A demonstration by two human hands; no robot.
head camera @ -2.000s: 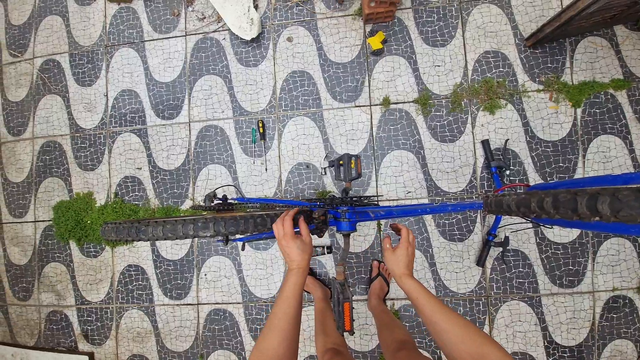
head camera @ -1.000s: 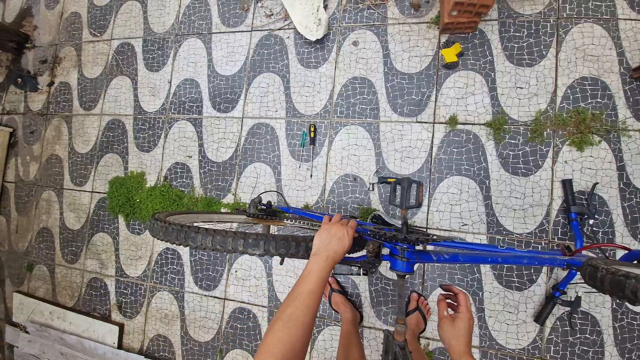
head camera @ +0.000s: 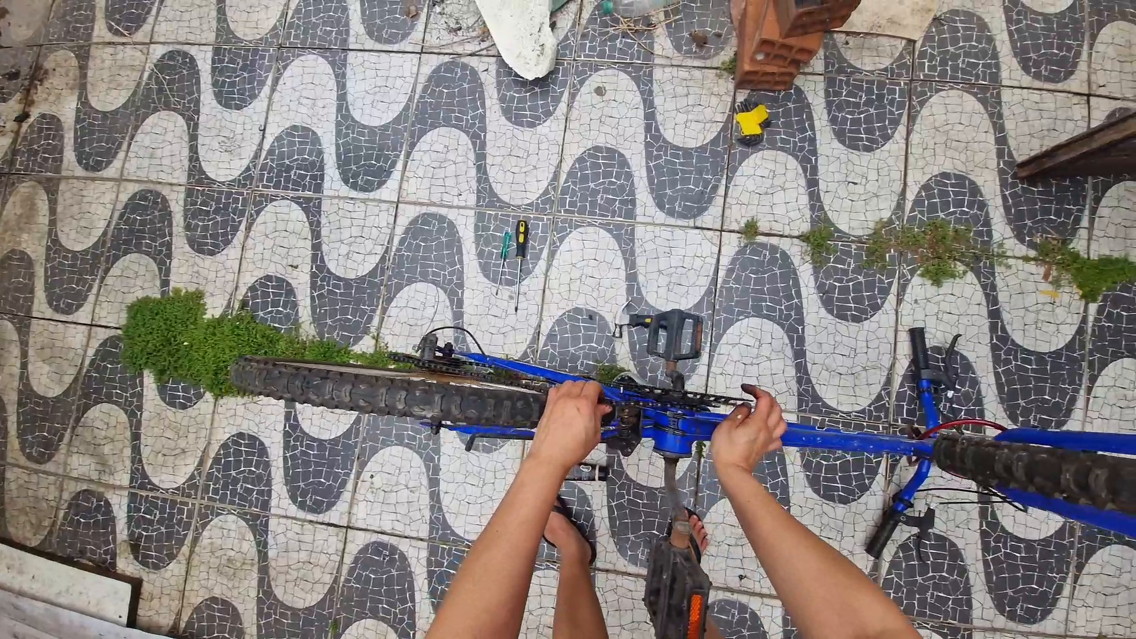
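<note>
A blue bicycle frame [head camera: 825, 438] stands upside down, seen from above, its rear tire [head camera: 390, 392] to the left and front tire [head camera: 1029, 463] to the right. At the rear tire's inner end, my left hand [head camera: 570, 422] rests over the frame tubes by the chain; its fingertips are partly hidden. My right hand [head camera: 748, 432] is at the chainring's right side, fingers bent beside the chain [head camera: 710, 401], fingertips dark; whether it grips the chain cannot be told. One pedal [head camera: 674, 335] points away from me, the other pedal [head camera: 676, 586] toward me.
Two screwdrivers, one yellow and black [head camera: 521, 240], one green [head camera: 506, 245], lie on the patterned tiles beyond the bicycle. Farther off are a hollow brick [head camera: 774, 49] and a yellow object [head camera: 752, 120]. Weeds [head camera: 204, 342] grow by the rear tire. The handlebar [head camera: 927, 399] touches low at right.
My right hand has moved from below the frame up to the chainring area. My left hand remains near the rear tire's inner end. The view has shifted.
</note>
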